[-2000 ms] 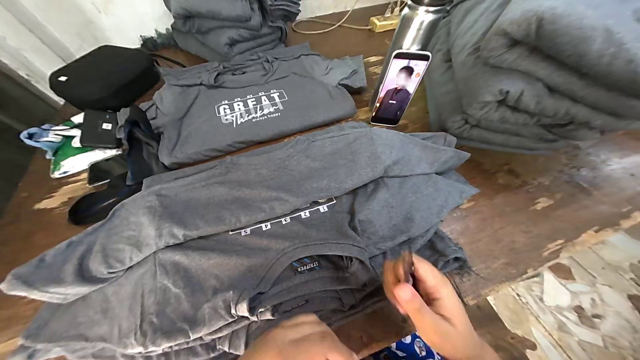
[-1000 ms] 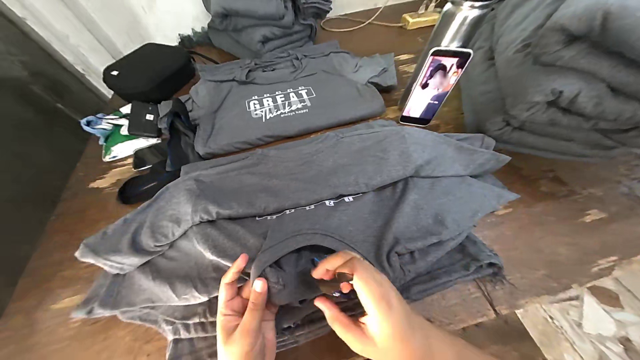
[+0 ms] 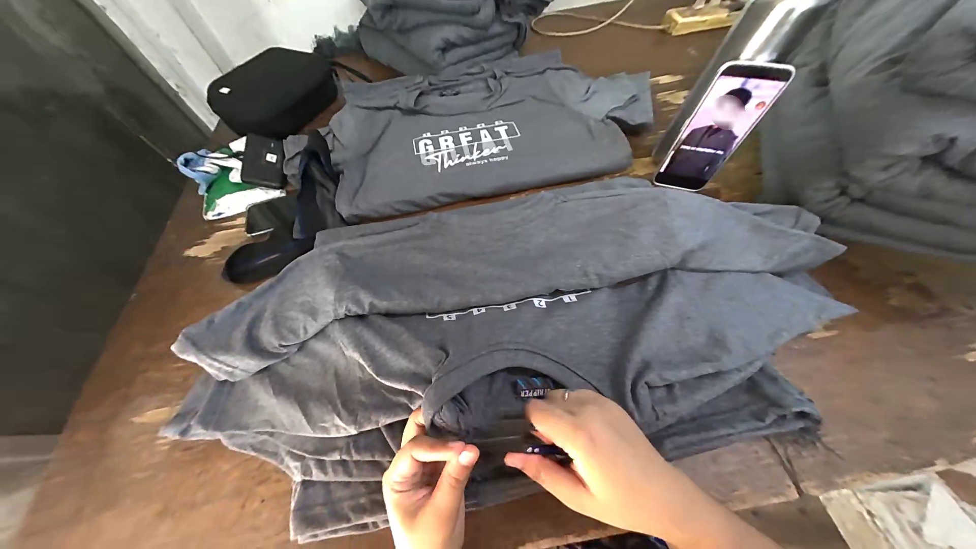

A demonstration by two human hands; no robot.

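Note:
A stack of grey T-shirts [image 3: 488, 252] lies across the middle, its top shirt folded over, with part of a white print showing. The neckline [image 3: 503, 358] of the top shirt faces me, a dark label [image 3: 532, 386] inside it. My left hand [image 3: 431, 488] is at the left side of this neckline, fingers at the collar edge, thumb and index finger close together. Inside the neck opening, just below the label, my right hand [image 3: 595, 457] holds a small dark tool [image 3: 545, 450], mostly hidden by its fingers; its kind cannot be told.
Behind the stack lies a folded grey T-shirt [image 3: 488, 175] with white print. A phone [image 3: 724, 126] leans on a steel bottle [image 3: 770, 30]. Grey fabric piles [image 3: 892, 130] stand right and back. A black case [image 3: 272, 91] and small dark items are at the left on the wooden table [image 3: 114, 427].
Two seconds ago my right hand was raised with the small dark tool right of the neckline; now it is in the neck opening. My left hand has come to the collar's left side.

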